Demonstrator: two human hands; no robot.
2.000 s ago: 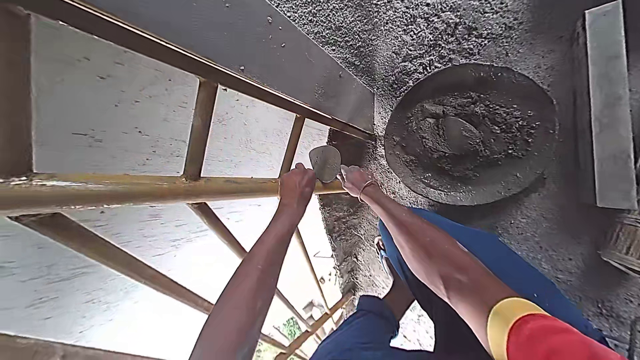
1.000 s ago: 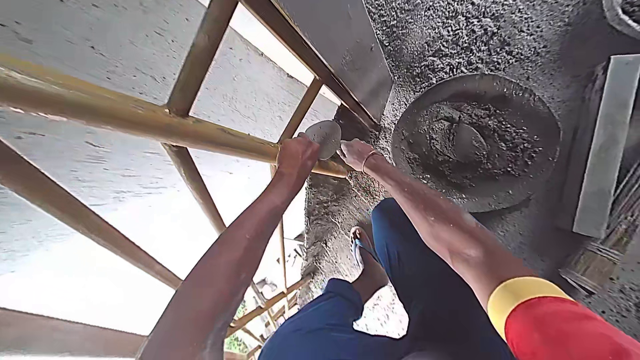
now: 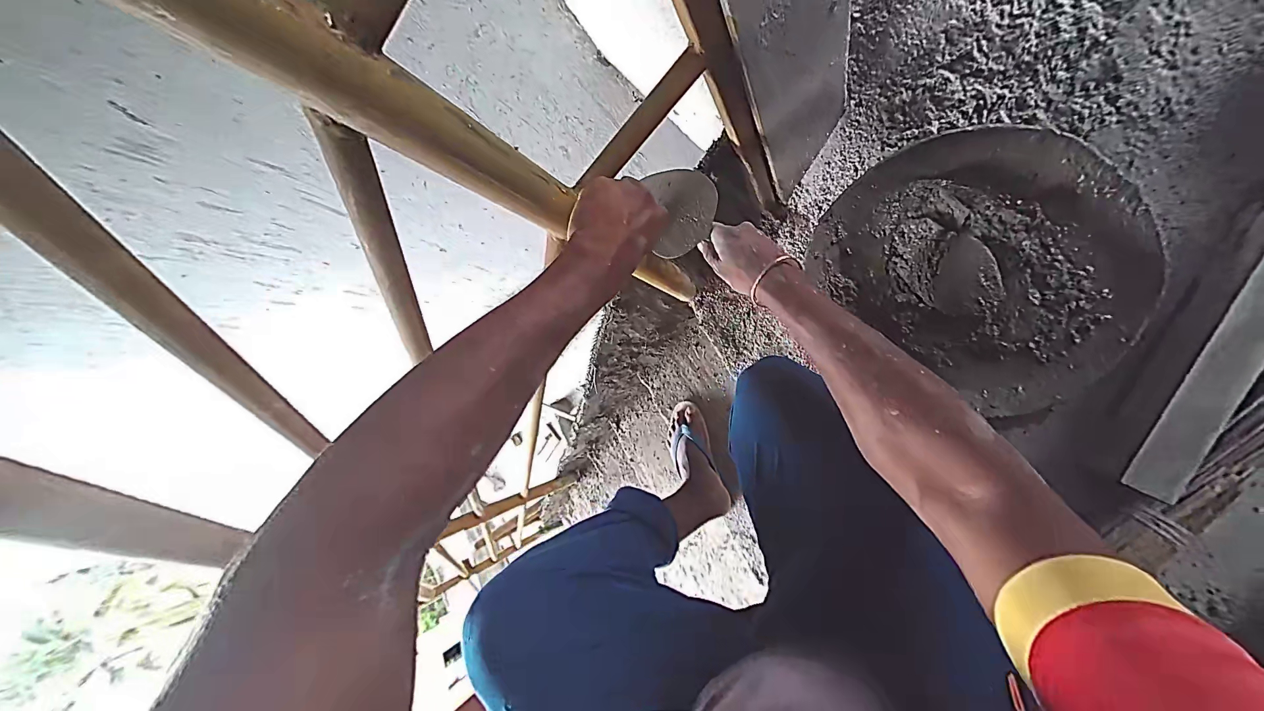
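My left hand [image 3: 617,222] is closed at the edge of a grey, rounded flat plate [image 3: 683,212], over the yellow-brown pole rail [image 3: 464,148]. The plate's exact kind cannot be told. Just right of its lower edge is my right hand [image 3: 743,259], fingers curled, with a band at the wrist; whether something small is between its fingertips is unclear. Right of that hand, a wide round pan [image 3: 1027,390] rests on the ground. It holds lumpy grey mortar-like material [image 3: 1047,286], with a smooth rounded grey piece [image 3: 968,276] lying in it.
Diagonal poles [image 3: 370,227] of the railing stand at left before a pale surface. A grey board [image 3: 790,79] rises at upper centre. A long plank [image 3: 1205,395] lies at far right. My sandalled foot [image 3: 691,444] is on rough ground beside the edge below the rail.
The view has turned and shifted noticeably. Both hands remain close to the plate, whose face shows at a changed angle. My foot and knees show more fully than two seconds ago.
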